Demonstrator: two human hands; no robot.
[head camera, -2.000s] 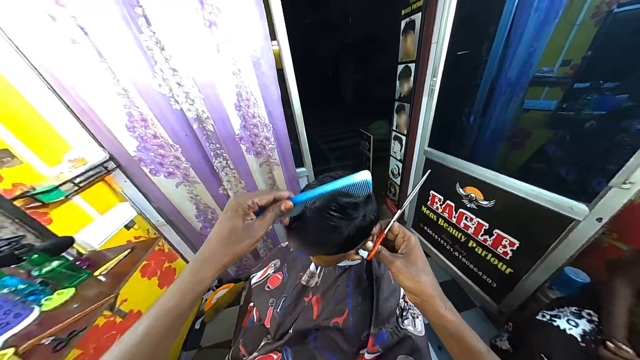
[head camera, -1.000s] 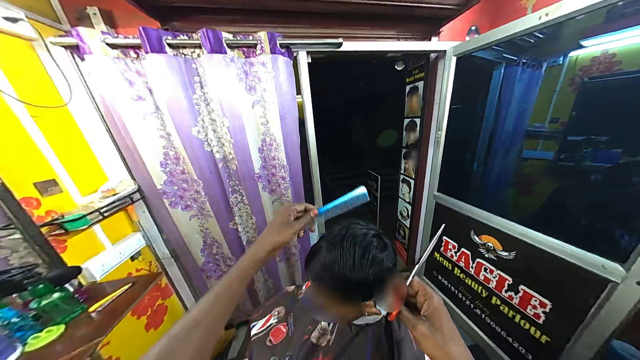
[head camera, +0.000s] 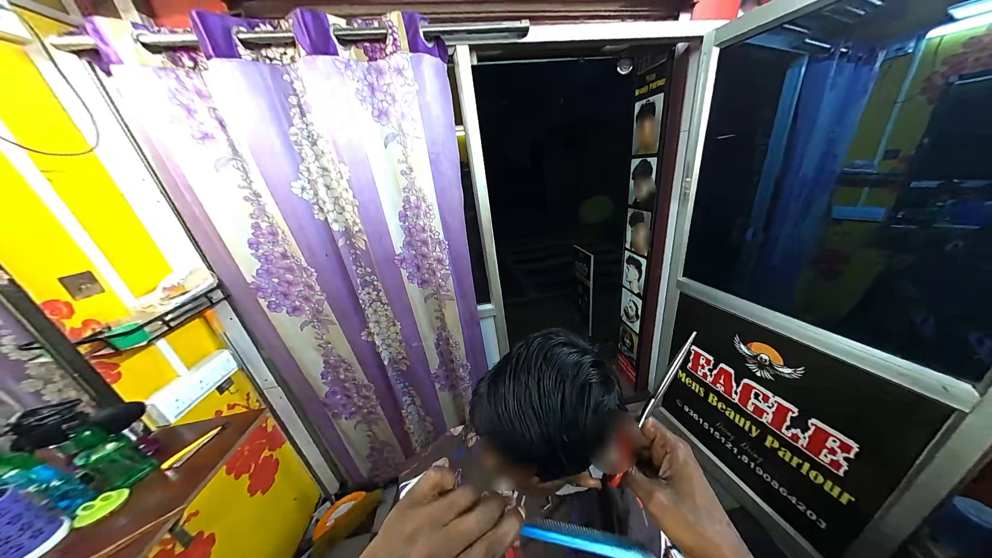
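A seated person's head with short dark hair (head camera: 546, 399) is at the lower middle, above a dark patterned cape. My left hand (head camera: 449, 515), low in front of the head, grips a blue comb (head camera: 581, 536) that points right with its teeth up. On the head's right side, my right hand (head camera: 682, 480) holds scissors (head camera: 668, 380) with red handles, their long blades pointing up and to the right. The blades look nearly closed. Part of the handles is blurred beside the head.
At left, a wooden counter (head camera: 155, 496) bears green bottles (head camera: 116, 461), a purple basket (head camera: 31, 519) and a yellow comb-like item (head camera: 192, 447). A floral curtain (head camera: 325, 232) hangs behind. Right of the doorway stands a glass door panel (head camera: 821, 194) with a sign.
My left hand has brought the blue comb down from above the hair to in front of the head. My right hand stays at the head's right side with the scissors. The view has tilted up.
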